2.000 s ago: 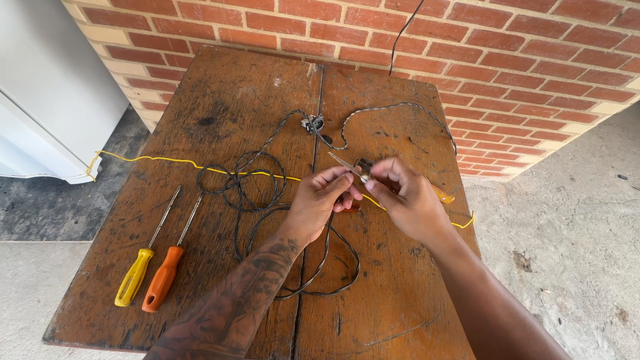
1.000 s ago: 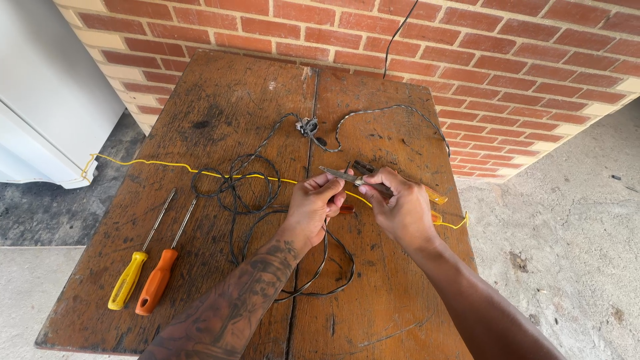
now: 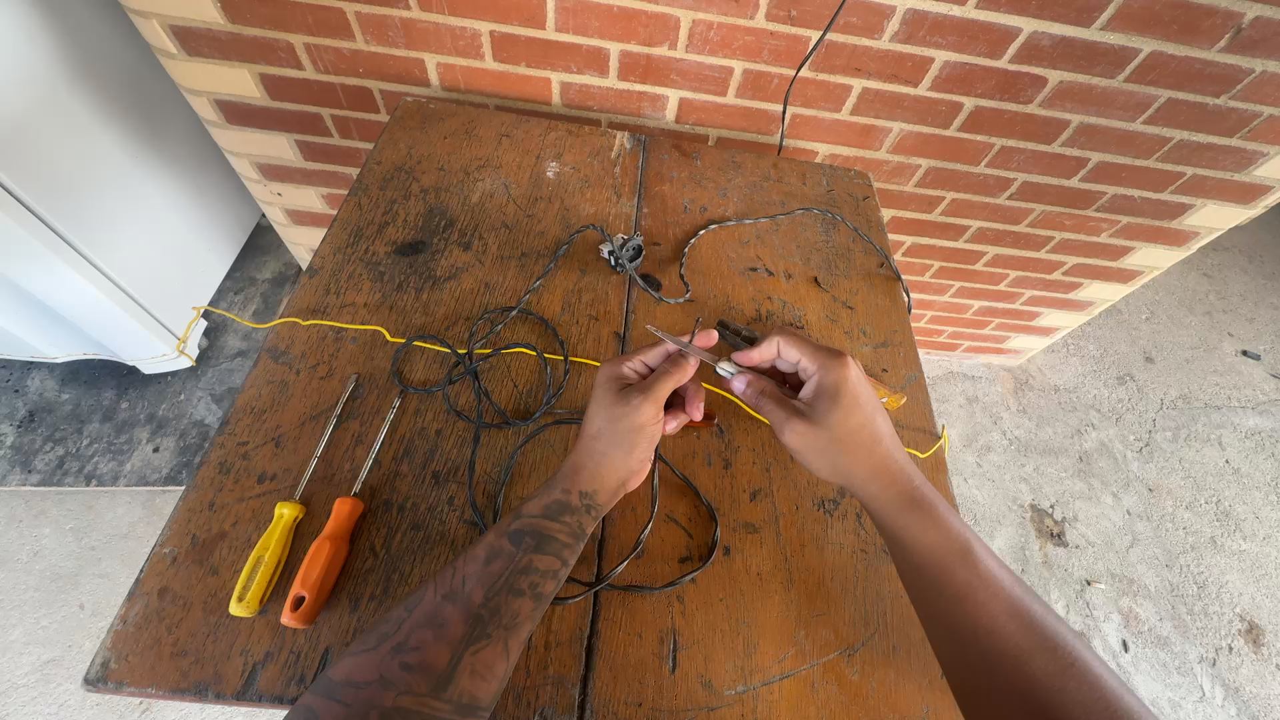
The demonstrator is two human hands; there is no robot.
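Note:
A small knife with a pale handle is in my right hand, its blade pointing left. My left hand pinches an end of the dark twisted electrical cable against the blade; the fingers hide part of the contact. From there the cable loops over the wooden table to a small electrical fitting near the back. Behind my right hand lies a dark tool, mostly hidden, with an orange-yellow handle showing to the right.
A yellow-handled screwdriver and an orange-handled screwdriver lie at the left. Yellow wire crosses the table. A brick wall stands behind, a white cabinet-like object at the left, and a black cable hangs against the wall.
Both hands stay close together over the table. The knife's blade has shifted slightly against the fingers of my left hand. The screwdrivers and the fitting have not moved.

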